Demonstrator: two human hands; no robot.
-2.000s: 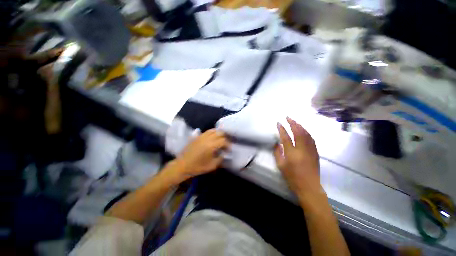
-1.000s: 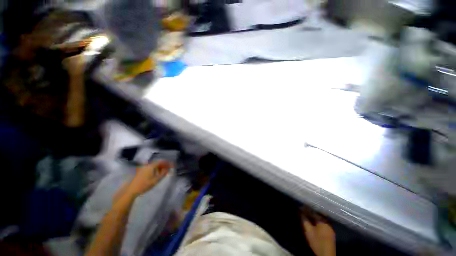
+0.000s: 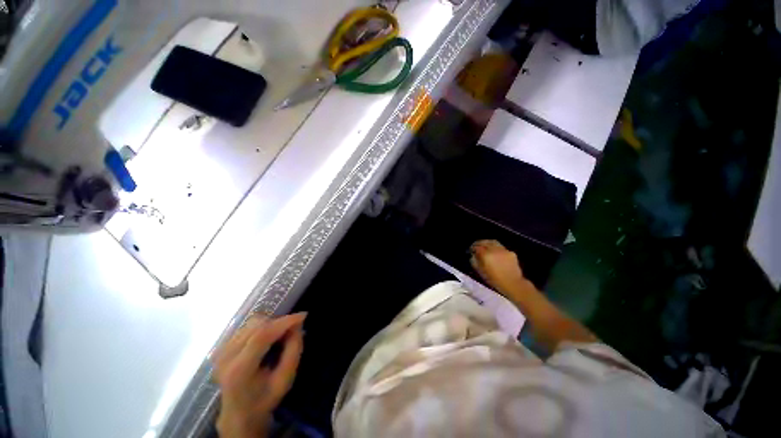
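A black fabric panel (image 3: 514, 192) with a thin pale line lies on pale pieces to the right of my lap, below table height. My right hand (image 3: 497, 263) is on the near part of the black fabric, its fingers curled; whether they grip a layer cannot be told. My left hand (image 3: 259, 359) is at the table's front edge, thumb and fingers bent and apart, with nothing seen in it. More dark fabric (image 3: 368, 287) lies between my lap and the table edge.
The white sewing machine head (image 3: 51, 128) marked JACK stands at the left. A black phone-like rectangle (image 3: 210, 85) and yellow and green handled scissors (image 3: 347, 73) lie on the table. A measuring tape (image 3: 330, 205) runs along its front edge. White boards (image 3: 574, 90) are at the right.
The view has swung right from the pale panels to the scissors and right-side stack. My right hand has moved onto the black fabric; my left hand has left the pale pieces for the table edge.
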